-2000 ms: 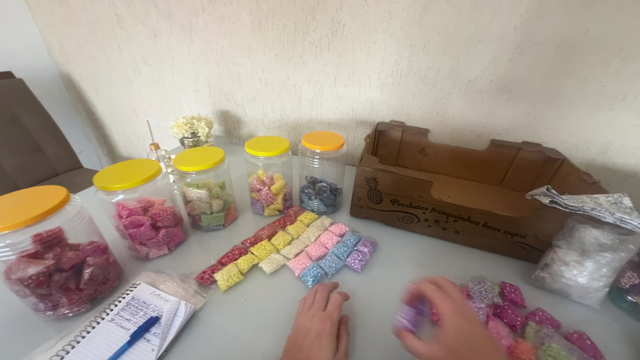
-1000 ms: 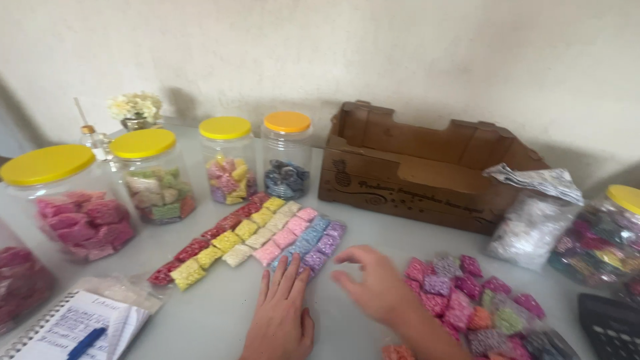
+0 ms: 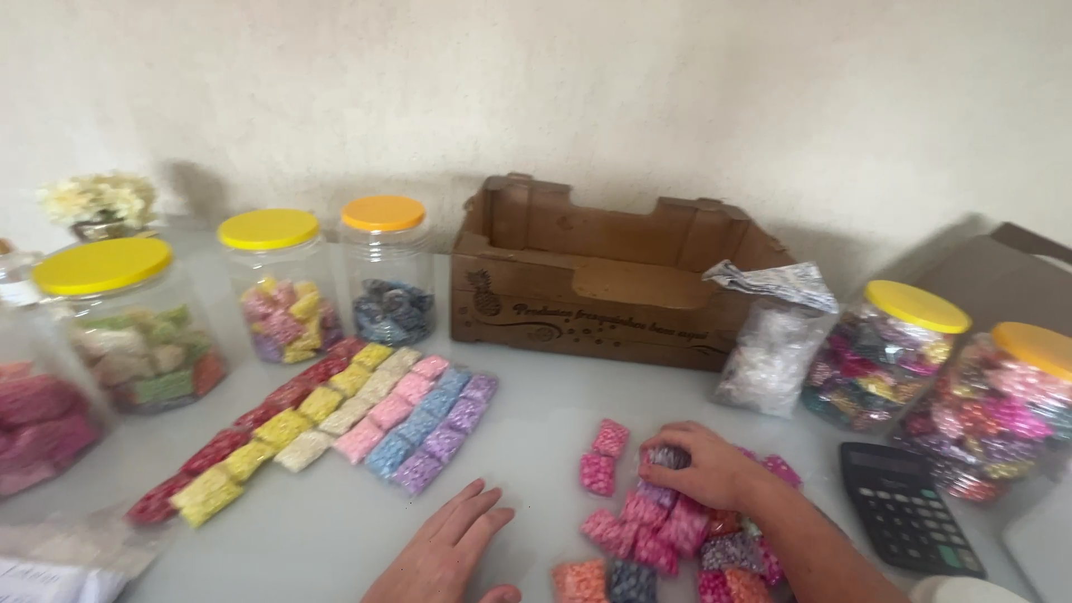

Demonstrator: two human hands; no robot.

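Small clear bags of coloured beads lie in slanting rows: red [image 3: 265, 410], yellow [image 3: 289, 427], cream, pink, blue [image 3: 408, 441] and purple [image 3: 446, 434]. My left hand [image 3: 450, 540] rests with fingers apart just below the purple row, holding nothing. Farther right, my right hand [image 3: 691, 461] has its thumb and fingers around a greyish-purple bead bag [image 3: 667, 457] at the top of a loose pile of bead bags [image 3: 649, 523], mostly pink, with some orange and grey. Part of the pile is hidden under that hand and forearm.
Lidded plastic jars [image 3: 385, 272] of bead bags stand at the left and back. A cardboard crate [image 3: 586, 314] is against the wall. On the right are a bag of clear pieces [image 3: 766, 360], more filled jars [image 3: 892, 356] and a calculator [image 3: 909, 508]. Papers [image 3: 50, 580] lie lower left.
My right hand has moved right, from beside the purple row to the loose pile. My left hand has come off the rows to the table below them. The view has swung right.
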